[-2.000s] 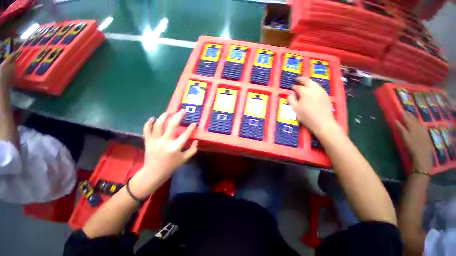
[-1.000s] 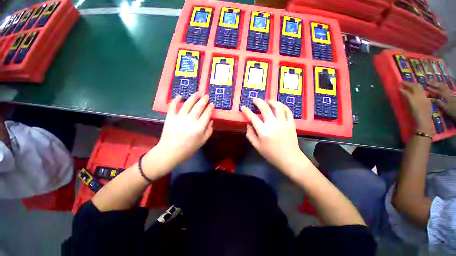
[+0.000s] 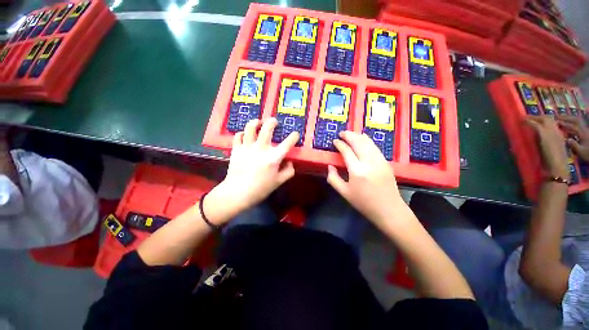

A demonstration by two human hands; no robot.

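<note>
A red phone tray (image 3: 216, 122) lies on the green bench in front of me, with keypad phones face up in two rows. The top-row screens are lit blue. In the front row, the fourth phone (image 3: 380, 119) has a white screen and the rightmost phone (image 3: 425, 122) a black one. My left hand (image 3: 258, 164) rests on the tray's front edge, its fingertips at the keys of the front row's left two phones. My right hand (image 3: 365, 171) has its fingertips at the lower keys of the third phone (image 3: 334, 109). Neither hand grasps anything.
Phone trays lie at the left (image 3: 58, 84) and right (image 3: 510, 129); another person's hands (image 3: 552, 145) are on the right one. Stacked red trays (image 3: 445, 26) stand at the back right. Small loose parts (image 3: 468, 64) lie beside my tray. A lower red tray (image 3: 145, 193) holds loose phones.
Both hands have left their earlier spots at the tray's left and right sides for the front row. Since one second ago, the second and third front screens turned from white to blue.
</note>
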